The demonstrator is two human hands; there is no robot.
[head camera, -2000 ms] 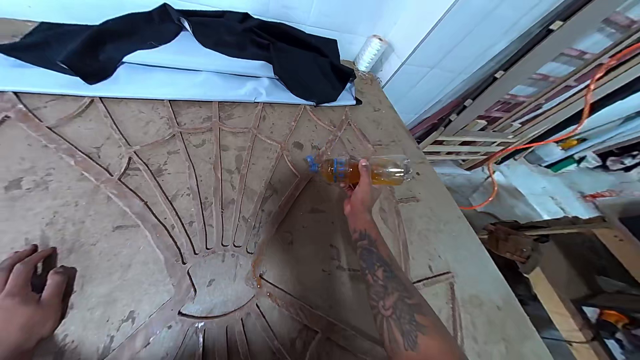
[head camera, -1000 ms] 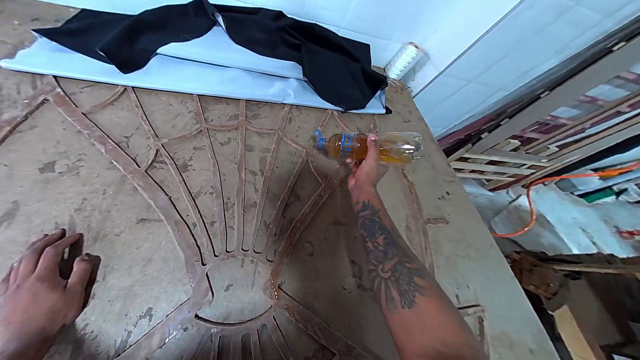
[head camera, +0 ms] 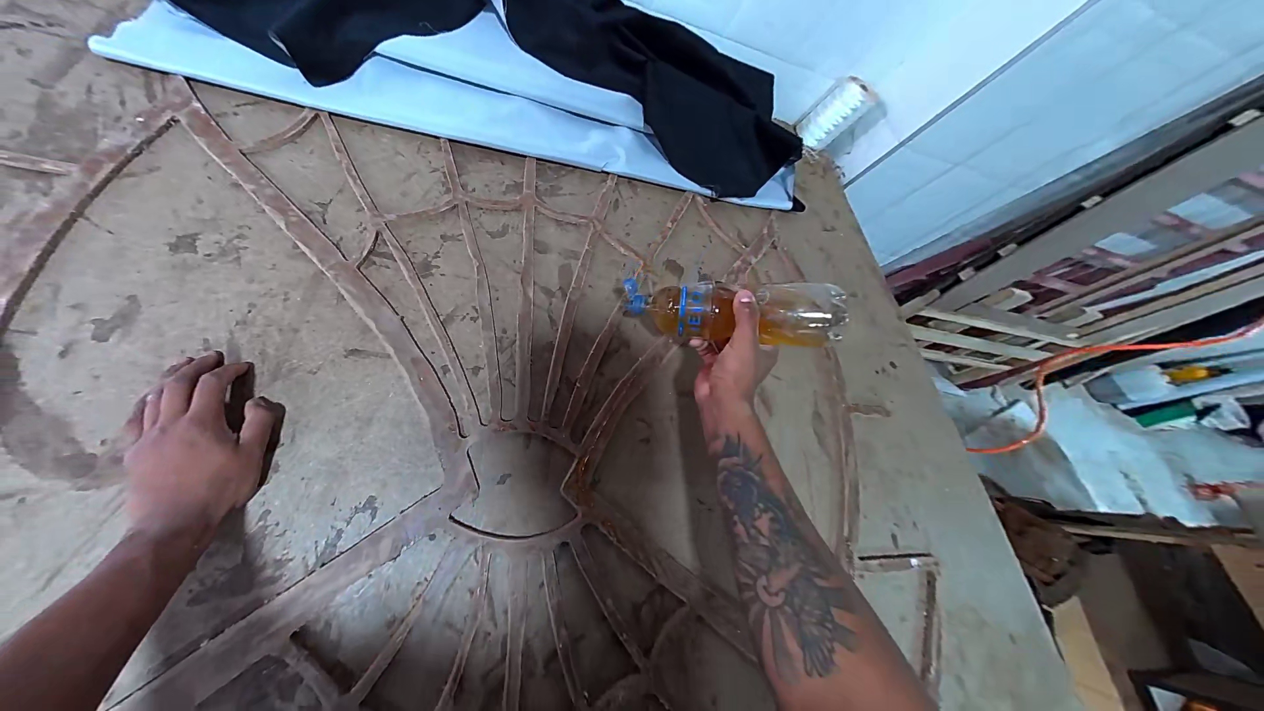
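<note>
My right hand (head camera: 731, 360) is closed around a clear plastic bottle (head camera: 746, 314) partly filled with amber liquid. The bottle lies roughly sideways over the panel, its blue nozzle cap pointing left. Beneath it spreads a large flat board or panel (head camera: 326, 415) with a web-like pattern of curved, brown-lined channels (head camera: 360, 296). Some channel edges near the central oval look wet and amber. My left hand (head camera: 197, 439) rests on the panel at the left, fingers spread, with nothing in it.
Black cloth (head camera: 706, 118) lies over a folded pale blue sheet (head camera: 395, 94) along the far edge. A cone of white thread (head camera: 837, 114) stands by the tiled wall. At the right are slatted wooden frames (head camera: 1027, 267), an orange cable (head camera: 1040, 395) and clutter beyond the panel's edge.
The view has shifted somewhat. My right hand has stayed around the bottle, nozzle to the left, and my left hand has stayed on the panel.
</note>
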